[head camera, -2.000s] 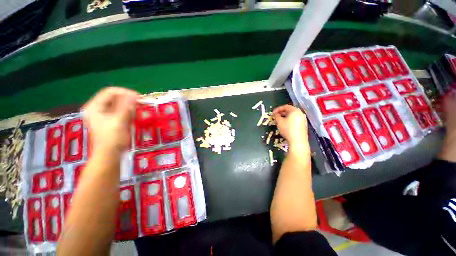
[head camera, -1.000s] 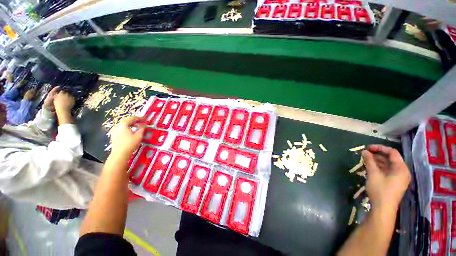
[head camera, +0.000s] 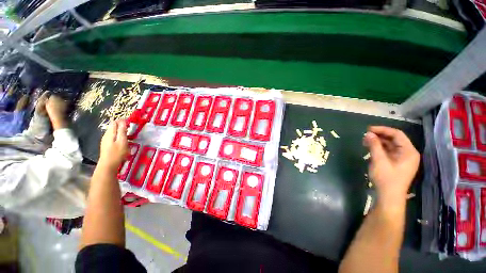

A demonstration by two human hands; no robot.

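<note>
A wide tray holds rows of red housings, with a middle row lying sideways. The leftmost pocket of that middle row looks whitish and bare. My left hand is at the tray's left edge, its fingertips on a tilted red housing raised out of line with the rows. My right hand is above the bench on the right, fingers curled, thumb near the index finger; whether a small piece is between them cannot be told. A pile of cream strips lies between tray and right hand.
Another tray of red housings is at the right edge, beside a pale post. More cream strips lie behind the left tray corner. Another person's hand and pale sleeve are at the left. A green belt runs behind.
The view has swung left since the earliest frame and slightly down since the second. The leftmost sideways housing has left its pocket and is now at my left fingertips. My right hand stays at the right.
</note>
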